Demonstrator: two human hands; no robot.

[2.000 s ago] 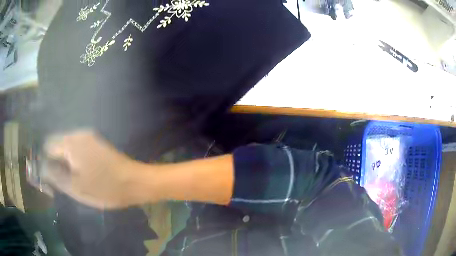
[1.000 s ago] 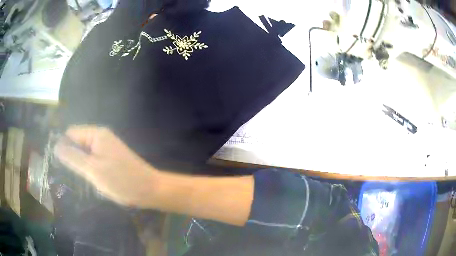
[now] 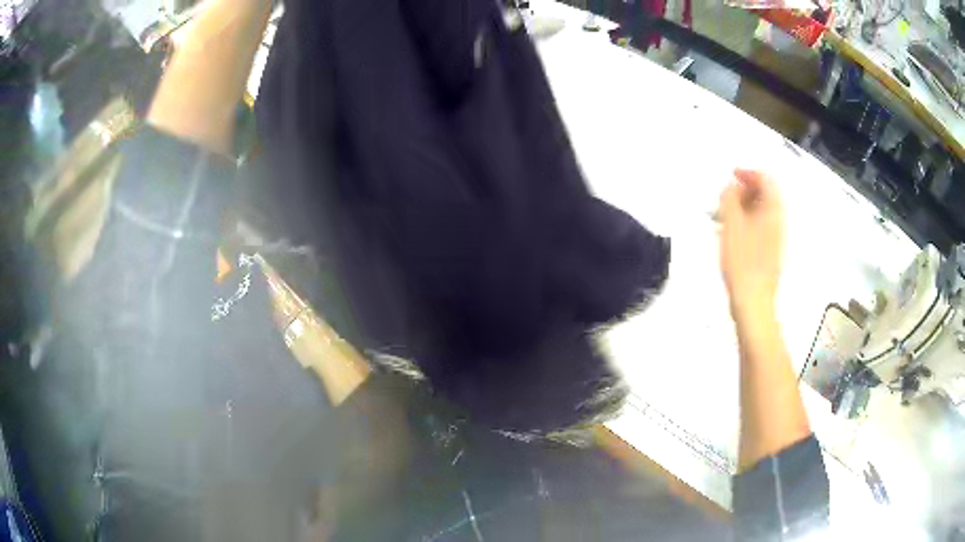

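A large dark cloth [image 3: 455,212] hangs in folds from the top edge across the middle, over the table edge, its pale-trimmed scalloped border low down. My left forearm reaches up at the upper left; the hand is cut off by the top edge, so its hold is hidden. My right hand [image 3: 753,228] is over the white table, right of the cloth and apart from it. Its fingers look curled but are blurred, and nothing clear shows in them.
The sewing machine's needle area [image 3: 852,386] is at the right, with dark snips [image 3: 876,483] below it. The white table [image 3: 656,159] has a wooden-coloured edge and ruler marks at the front. Brown cardboard [image 3: 323,355] is below the cloth. Another worktable [image 3: 899,85] stands at the upper right.
The view has turned, and the machine sits farther right and lower. The cloth has changed from spread to hanging in folds. The arm reaching across the lap is gone; both arms now reach upward.
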